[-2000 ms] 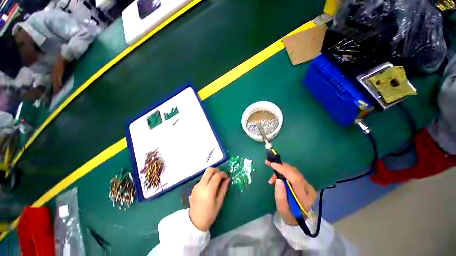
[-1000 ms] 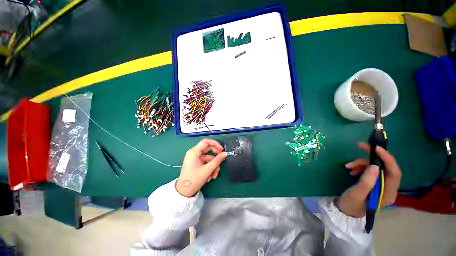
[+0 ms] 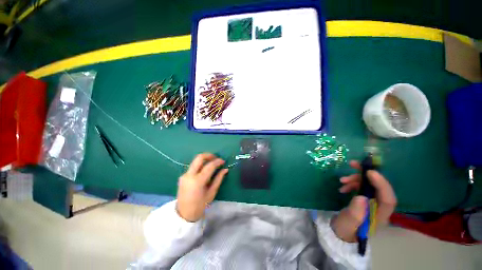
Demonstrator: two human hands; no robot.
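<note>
My left hand is left of the small black work pad, with the thin solder wire between its fingers. The wire's end sticks out toward the pad. A small PCB lies at the pad's upper left edge, apart from my fingers. My right hand holds the blue and black soldering iron upright, below the white tip-cleaning pot; the iron's tip is blurred. Loose green PCBs lie between the pad and the iron.
The blue-rimmed tray holds lead wires and PCB panels. Left of it lie soldered assemblies, tweezers, a plastic bag and a red bin. A blue soldering station stands far right.
My left hand has let go of the PCB on the pad, moved left and taken the solder wire. My right hand has brought the iron out of the pot and leftward. The view has shifted.
</note>
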